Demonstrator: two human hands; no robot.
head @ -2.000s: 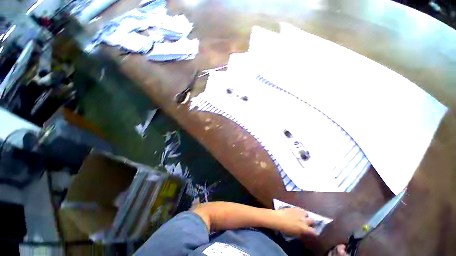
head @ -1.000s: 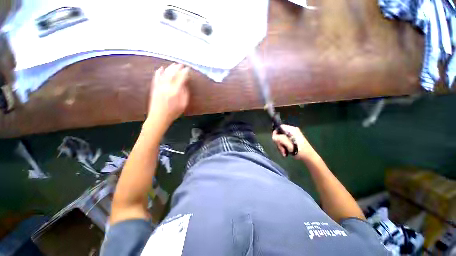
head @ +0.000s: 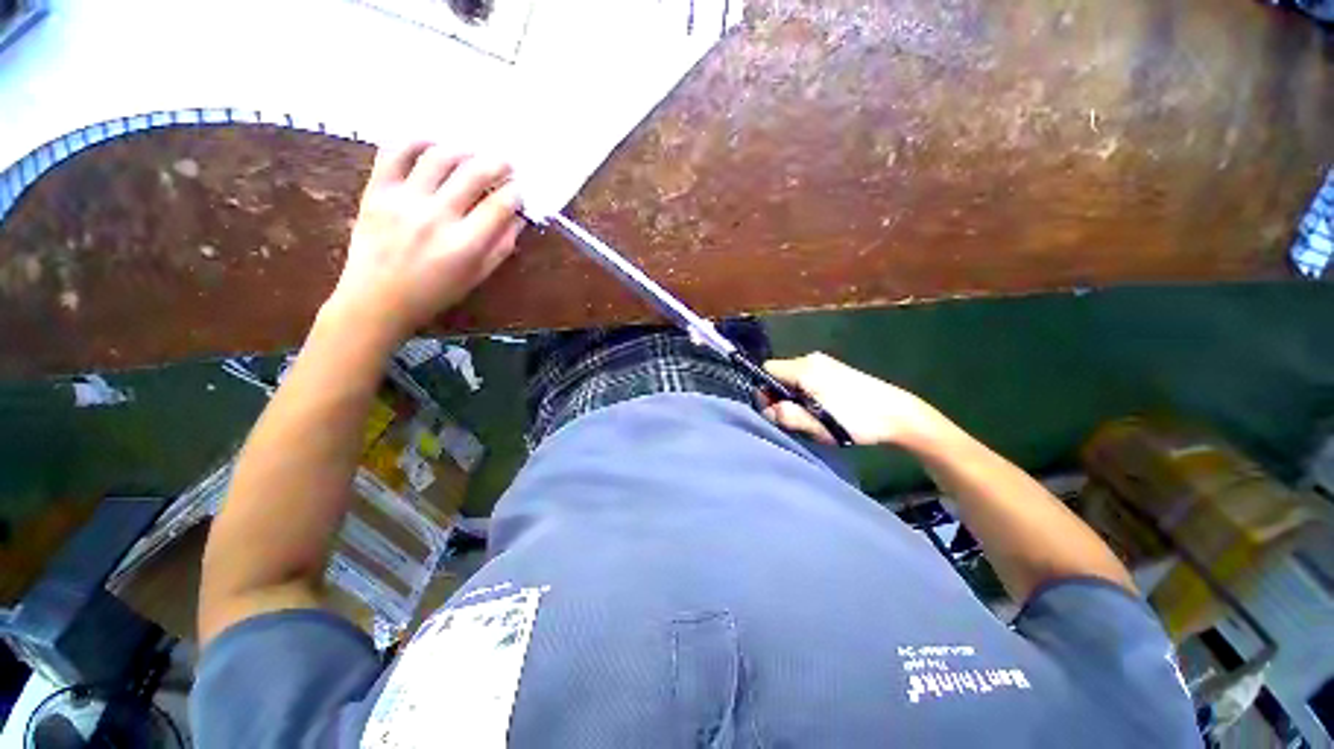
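The white paper pattern [head: 571, 88] lies at the upper left of the table, with a thin edge of striped fabric [head: 190, 117] showing along its curved side. My left hand [head: 427, 234] lies on the near edge of the paper and fabric, fingers together; whether it grips the edge cannot be told. My right hand [head: 841, 403] holds the black handles of the shears [head: 637, 278], off the table's near edge. The silver blades point up and left and look nearly closed. Their tips are at the paper's near corner, beside my left fingertips.
The worn brown table [head: 936, 161] curves across the top. Striped cloth [head: 1315, 234] is at its far right edge. Below are a green floor [head: 1010, 344] with scraps, cardboard boxes [head: 1200, 505] at right and an open box [head: 373, 542] at left.
The shears have moved left and their tips now meet the paper's corner. My left hand has moved slightly left, onto the edge. The paper appears further left in view.
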